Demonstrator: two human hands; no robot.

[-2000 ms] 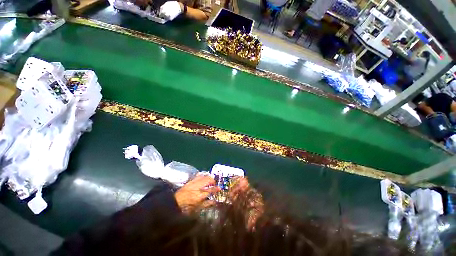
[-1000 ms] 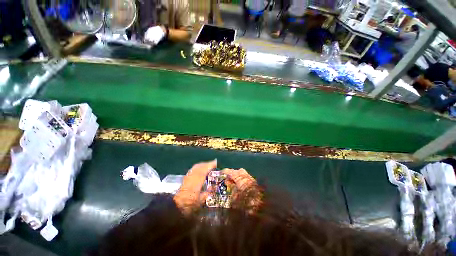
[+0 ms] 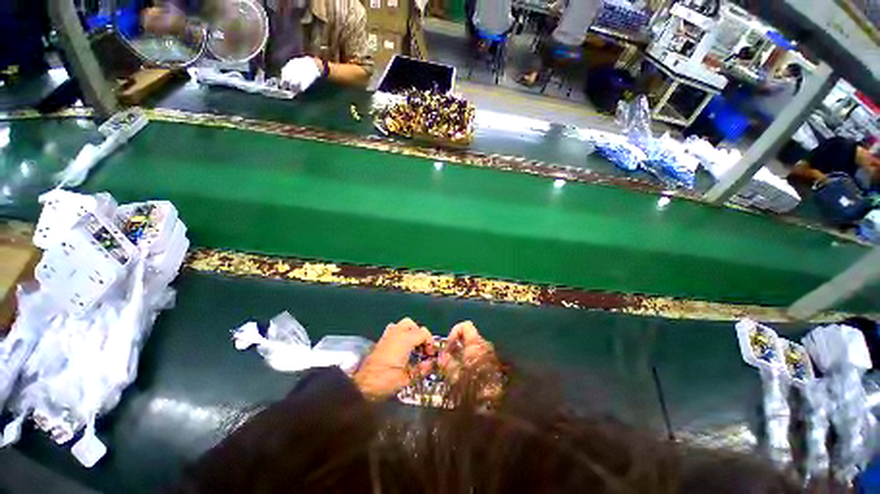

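Observation:
An open power strip housing (image 3: 425, 388) lies on the dark green bench in front of me, with small coloured parts inside. My left hand (image 3: 391, 359) holds its left side, fingers bent over the top. My right hand (image 3: 473, 365) is on its right side, fingertips in or over the shell; hair in front of the camera hides part of it. Both sets of fingertips are close together at the shell's upper part. A bagged power cord (image 3: 294, 349) in clear plastic lies to the left, running toward my left hand.
Stacked units (image 3: 87, 280) with bagged cords are heaped at left. More units (image 3: 796, 367) lie at right, near a thin dark stick (image 3: 663, 403). Beyond a worn rail (image 3: 415, 282) runs the green conveyor belt (image 3: 482, 227). Across it are a brass parts heap (image 3: 425, 116) and a person's gloved hand (image 3: 301, 72).
My fingers have shifted from around the shell's sides to its upper part, covering more of it. Across the belt, a bagged unit shows more clearly at far left.

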